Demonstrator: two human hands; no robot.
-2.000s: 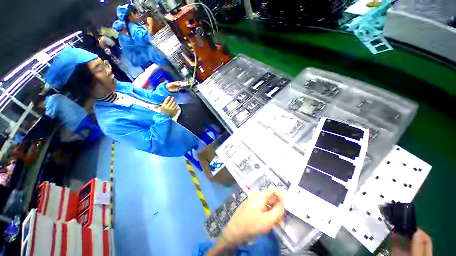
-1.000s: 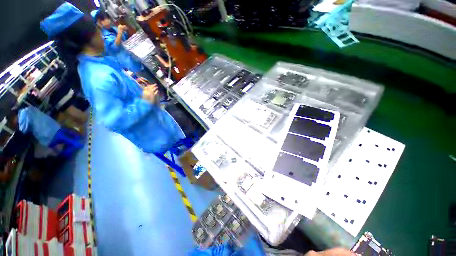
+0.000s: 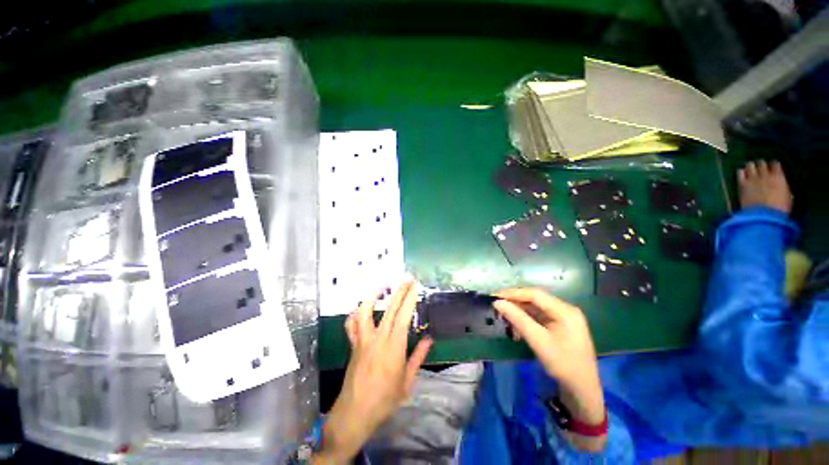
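My left hand point(image 3: 382, 363) is at the bench's near edge, its fingers resting on the left end of a circuit board point(image 3: 421, 313). My right hand point(image 3: 553, 331) pinches the right end of a black sticker point(image 3: 462, 315), which lies over the board. The sticker shows small dark squares near its right end. The board is mostly hidden under the sticker and fingers. A sticker sheet point(image 3: 232, 363) with several large black pieces lies on the clear blister tray point(image 3: 304, 182) at the left. A second liner sheet point(image 3: 359, 218) with small black squares lies between tray and hands.
Several covered boards point(image 3: 604, 232) lie right of my hands on the green bench point(image 3: 445, 173). A stack of sheets point(image 3: 564, 118) in a clear bag point(image 3: 520, 136) stands behind them. Another person's hand point(image 3: 765, 186) and blue sleeve point(image 3: 754, 291) are at the far right.
The view has swung right and down from the aisle and neighbour to the bench. Both hands are now in view together, on the board and sticker.
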